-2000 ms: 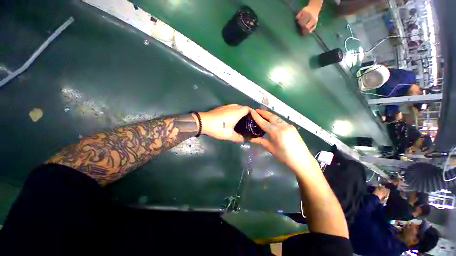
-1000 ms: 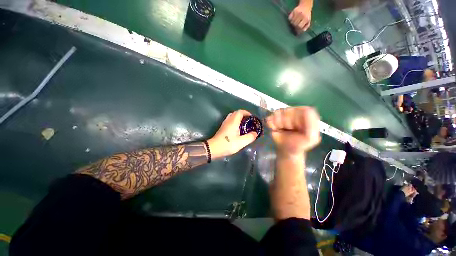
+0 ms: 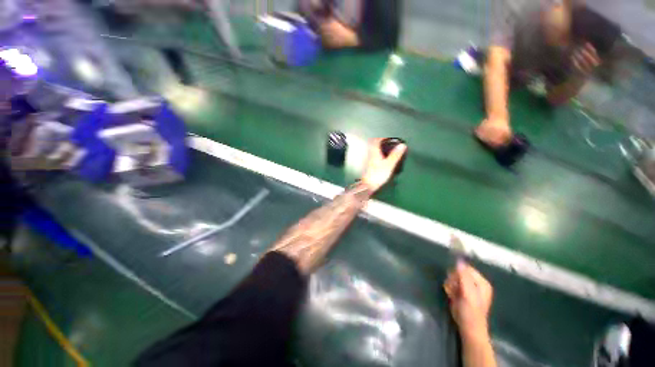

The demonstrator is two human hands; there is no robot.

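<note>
My left hand [image 3: 379, 163] reaches over the white rail [image 3: 424, 228] onto the green belt [image 3: 445, 193]. Its fingers are around an upright black speaker unit [image 3: 395, 148]; the palm side hides part of it. A second black speaker unit [image 3: 336, 149] stands on the belt just left of my hand, with a pale blur between. My right hand [image 3: 470, 290] is over the bench mat near the rail, fingers curled. A thin pale shape, perhaps a finger or a small item, points up from it; blur hides which.
Blue-sided white test fixtures [image 3: 140, 143] stand at the left. A bent white strip [image 3: 215, 228] and a pale scrap [image 3: 230, 258] lie on the mat. Across the belt, another person's hand [image 3: 494, 134] is at a dark object [image 3: 511, 150]. Black cloth [image 3: 643, 348] is at lower right.
The view has swung left, bringing the fixtures in. My left hand has moved from over the bench to the belt with the speaker unit. My right hand is now farther from it.
</note>
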